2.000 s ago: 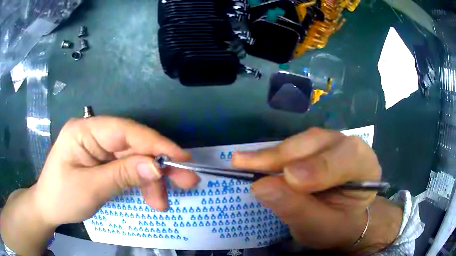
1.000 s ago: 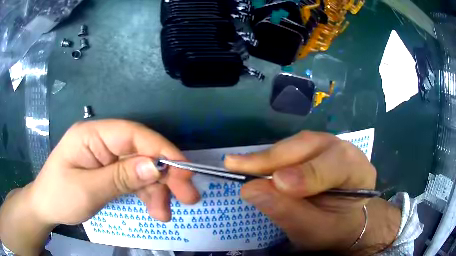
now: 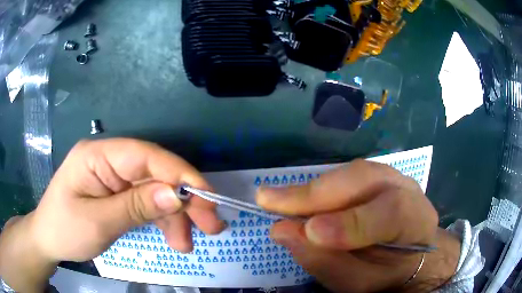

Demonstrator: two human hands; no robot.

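Observation:
My left hand [image 3: 114, 200] pinches a tiny black and silver component [image 3: 183, 191] between thumb and index finger. My right hand [image 3: 355, 217] holds slim silver tweezers [image 3: 229, 201], their tips at the component. The tips are too small to tell whether they hold a sticker. Both hands are over a white release sheet [image 3: 217, 274] with rows of tiny blue drop-shaped stickers; the hands hide parts of it.
A ribbed black stack of modules [image 3: 240, 74] stands at top centre, with black modules and orange flex cables [image 3: 380, 28] to its right. A single dark module [image 3: 339, 106] lies below them. Loose silver components [image 3: 90, 44] lie upper left, white paper [image 3: 459, 80] right.
The tweezers' rear end has dropped, so they slant more steeply, and my right hand has shifted slightly down. The tips stay at the component. My left hand has barely moved.

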